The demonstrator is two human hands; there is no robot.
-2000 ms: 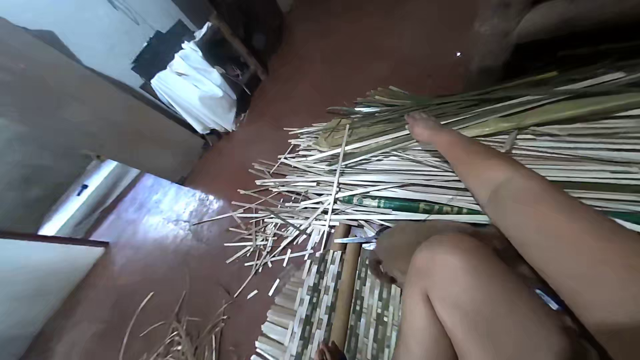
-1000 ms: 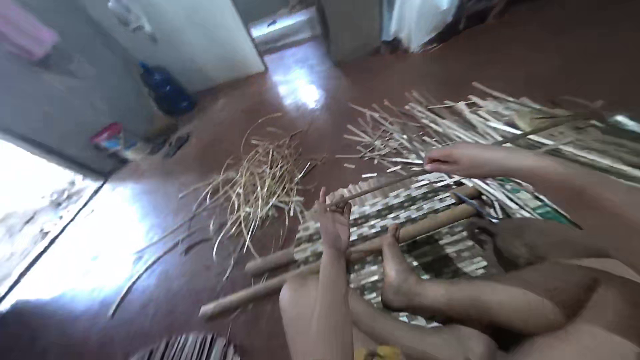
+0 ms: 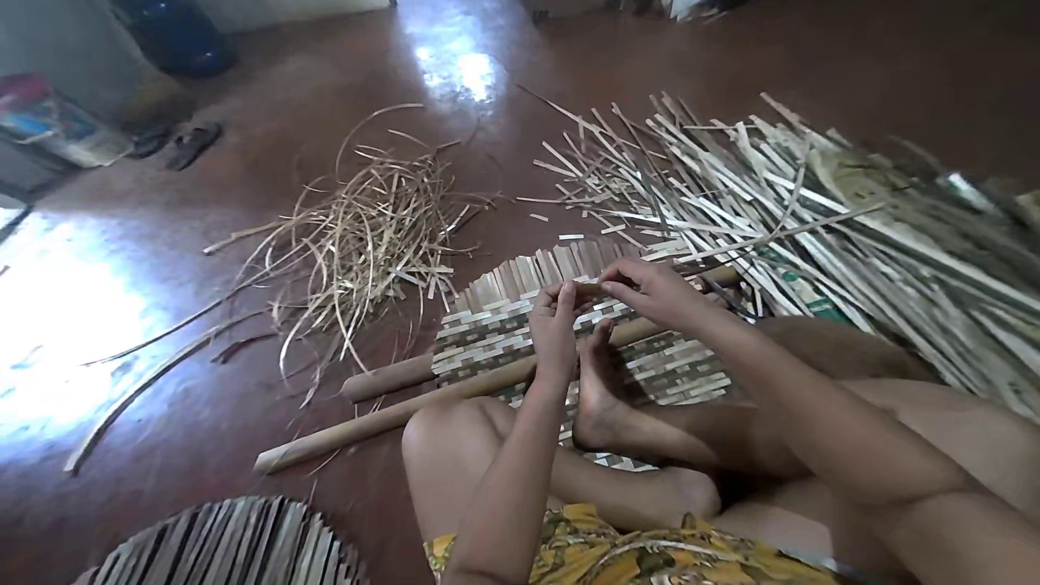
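My left hand [image 3: 561, 305] and my right hand [image 3: 638, 284] are close together over a round woven mat of flat plant strips [image 3: 487, 333]. Between their fingertips they pinch a short stretch of a thin brownish strip [image 3: 589, 288]. A longer pale strip [image 3: 821, 221] runs off to the upper right beyond my right hand; whether it is the same piece cannot be told. Two wooden poles, the nearer one [image 3: 390, 418] and the farther one [image 3: 390, 378], lie across the mat. My bare foot rests on the mat below my hands.
A pile of long split strips [image 3: 780, 195] spreads at the right, a tangle of thin curled shavings [image 3: 382, 219] at the left. Part of another round strip piece [image 3: 236, 544] shows at the lower left. Sandals [image 3: 193, 146], a bucket [image 3: 57, 122] and a blue water bottle [image 3: 175, 36] stand farther back.
My right hand was out over the strip pile two seconds ago, then came toward the mat with a strip. My hands are now closer together. The view has swung left.
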